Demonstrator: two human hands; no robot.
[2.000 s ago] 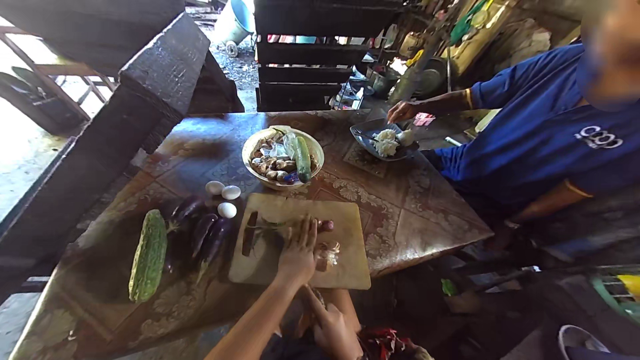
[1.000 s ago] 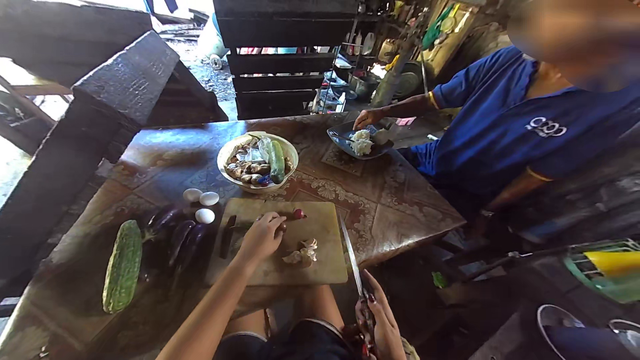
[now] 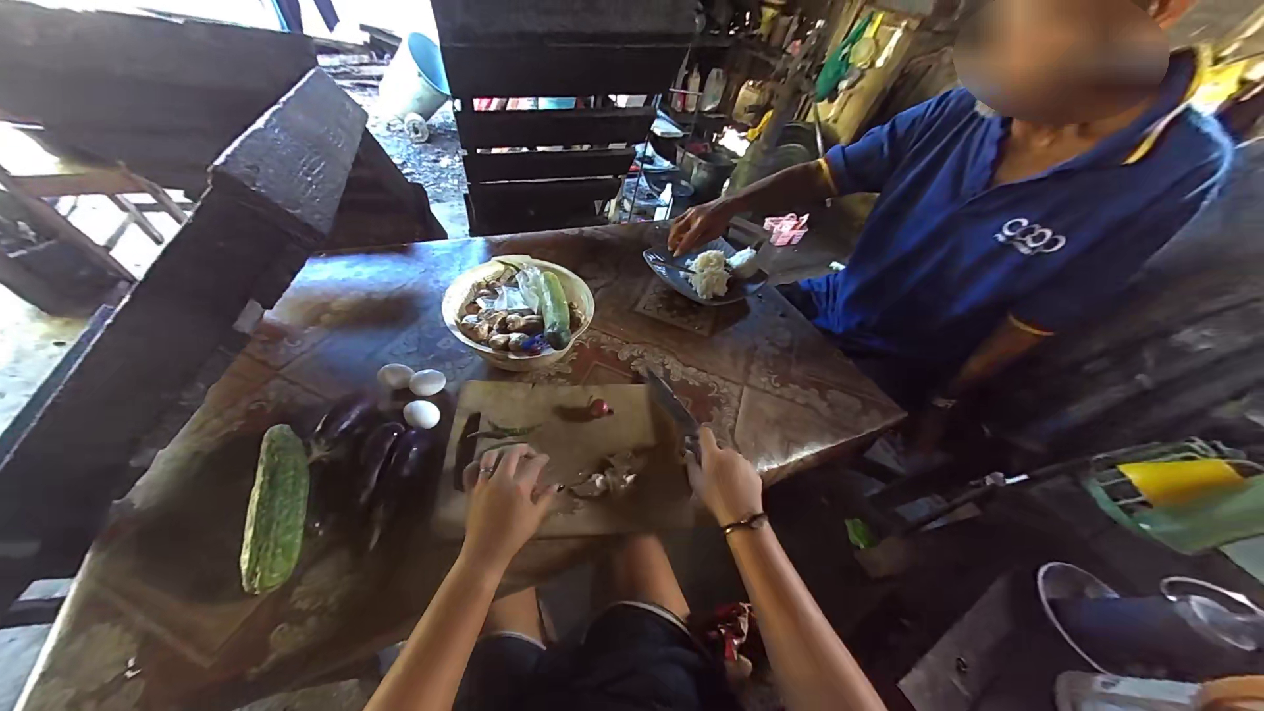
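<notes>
My right hand is closed on the handle of a kitchen knife, whose blade points away over the right edge of a cutting board. On the left part of the board rests my left hand, fingers spread, just below some green chili peppers; whether it touches them I cannot tell. Garlic pieces and peels lie between my hands, and a small red onion sits near the far edge. A dark flat object, partly hidden, lies along the board's left side.
Eggs, eggplants and a large green gourd lie left of the board. Beyond it stands a bowl of vegetables. Across the table's right corner a person in a blue shirt reaches to a plate of rice.
My right hand has brought the knife up from below the table edge to the board's right side. My left hand has shifted toward the board's left part, away from the onion.
</notes>
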